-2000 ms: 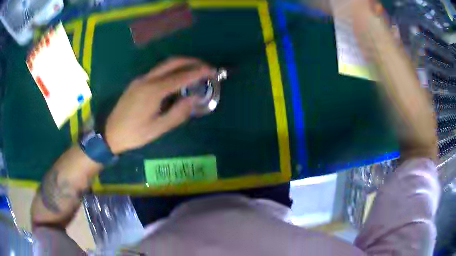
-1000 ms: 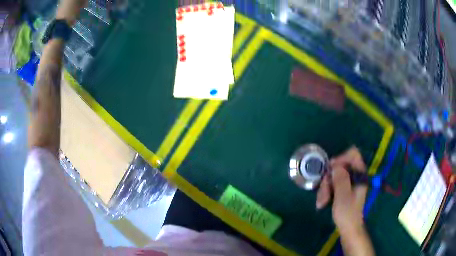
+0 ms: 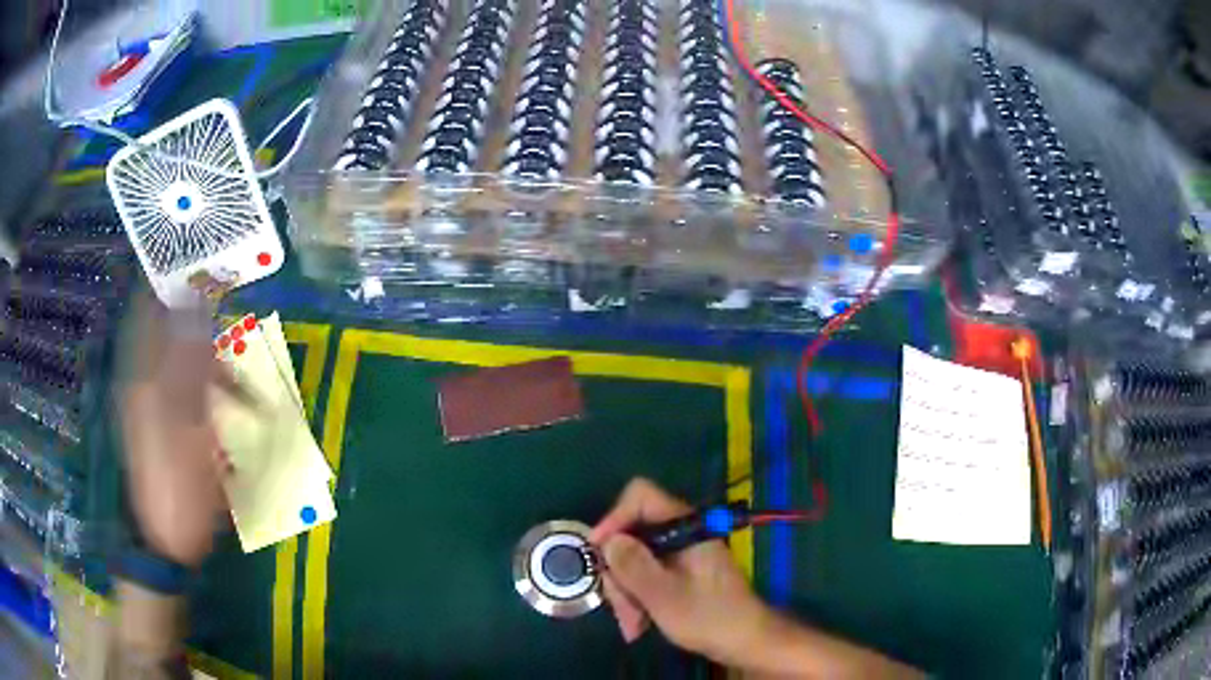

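The shiny metal fixture (image 3: pixel 531 593) lies on the green mat near the front. A round dark-centred part (image 3: pixel 567 566) sits in its middle. My right hand (image 3: pixel 691 586) grips the black test probe (image 3: pixel 684 533), its tip end at the fixture's right side, fingers close to the rim. A red wire runs from the probe's blue-banded end. My left hand (image 3: pixel 173 438) is blurred, at the left over the edge of the dot sticker sheet (image 3: pixel 282 465); its fingers and anything in them cannot be made out.
Clear trays (image 3: pixel 571 239) with rows of black-and-silver parts stand at the back, more at both sides. A white fan (image 3: pixel 199 199) stands back left. A dark red pad (image 3: pixel 511 397) lies inside the yellow tape. A record sheet (image 3: pixel 963 458) and orange stick (image 3: pixel 1040 452) lie right.
The view has swung up to the back trays. My left hand has moved from the far-left tray to beside the sticker sheet. My right hand, away from the fixture two seconds ago, stays there with the probe.
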